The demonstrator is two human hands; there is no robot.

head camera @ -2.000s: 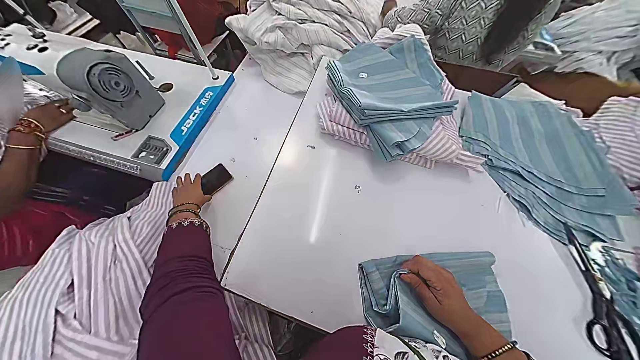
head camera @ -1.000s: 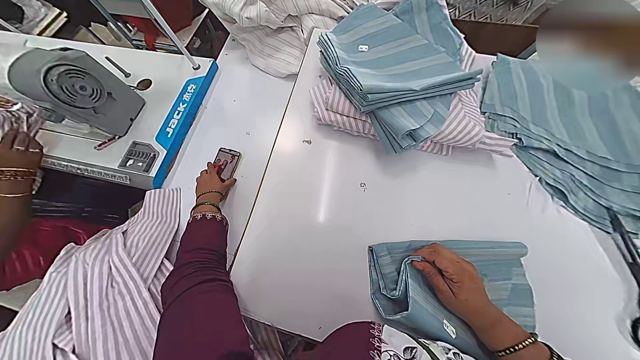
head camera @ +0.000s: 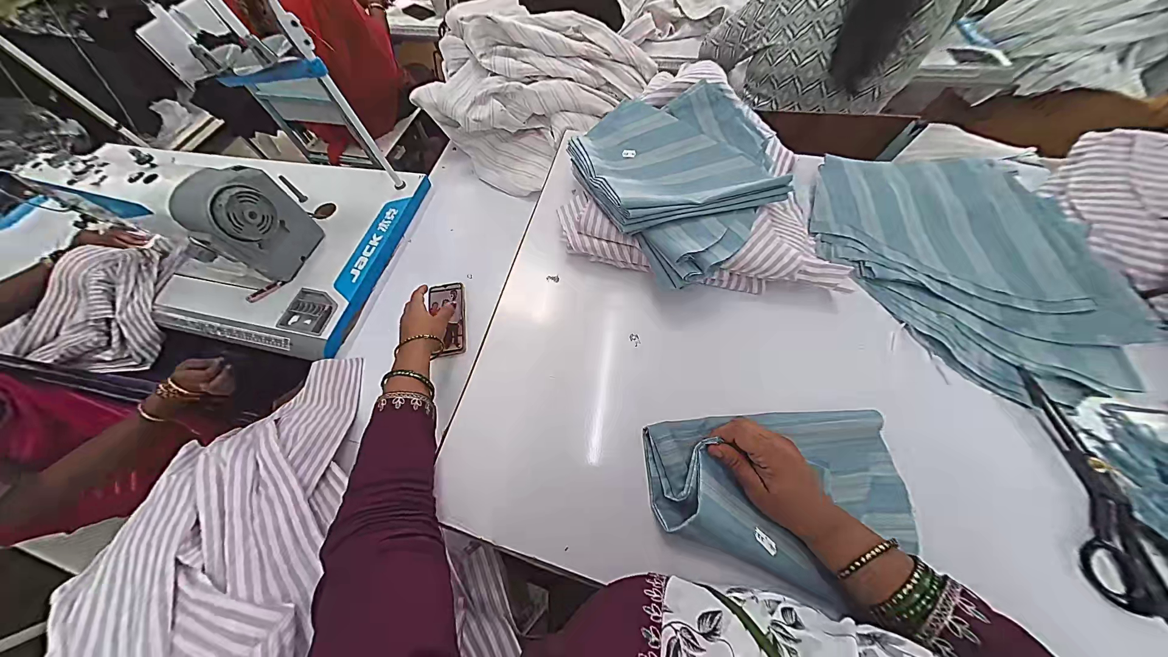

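Observation:
My left hand (head camera: 427,321) rests on the left edge of a smartphone (head camera: 448,319) whose screen is lit, lying on the white table; whether the fingers grip it I cannot tell. At the near side of the table my right hand (head camera: 771,470) pinches the folded edge of a blue striped fabric piece (head camera: 849,447), which bears a small white sticker. Farther off, a stack of folded blue striped pieces (head camera: 675,164) lies on pink-and-white striped fabric (head camera: 785,246). To its right, flat blue striped pieces (head camera: 967,246) are layered in a fan.
Black-handled scissors (head camera: 1095,493) lie at the right edge, beside fabric scraps (head camera: 1131,447). At the left stands a sewing machine (head camera: 246,214), where a co-worker's hands handle striped cloth (head camera: 100,301). Striped fabric (head camera: 210,511) hangs at the lower left; a white striped heap (head camera: 538,82) lies behind.
The phone's screen was dark two seconds ago and is lit now. My left hand has shifted to the phone's left edge. My right hand still holds the blue fabric. The view has shifted.

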